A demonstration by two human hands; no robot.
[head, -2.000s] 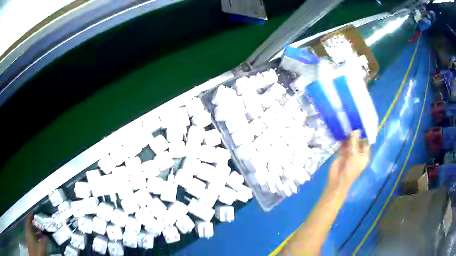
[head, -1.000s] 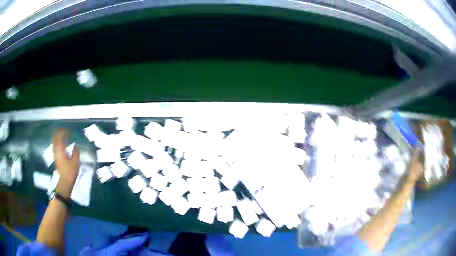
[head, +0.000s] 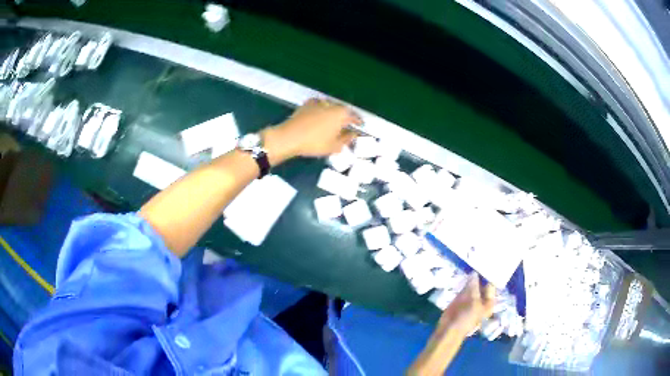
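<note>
My left hand (head: 323,126) is beside the pale rail at the left end of a loose pile of white chargers (head: 402,220). Its fingers are curled down at the chargers; a small dark thin part shows at the fingertips, and whether they grip a charger is unclear. My right hand (head: 466,305) grips the near edge of white retail boxes with blue sides (head: 481,246), held over the pile; glare hides how many. White leaflets (head: 261,209) lie on the green bench below my left forearm, with more paper pieces (head: 211,134) beside them.
Clear trays with coiled white cables (head: 99,130) stand in rows at the left. A pale rail (head: 220,77) divides bench and belt. A white charger (head: 215,16) lies on the belt. A clear bin of chargers (head: 569,316) and a brown carton (head: 632,308) are at right. Another carton (head: 26,187) is lower left.
My left hand has moved from the leaflets to the chargers by the rail. My right hand has brought the blue-and-white boxes from the far right over the pile. The view has turned left.
</note>
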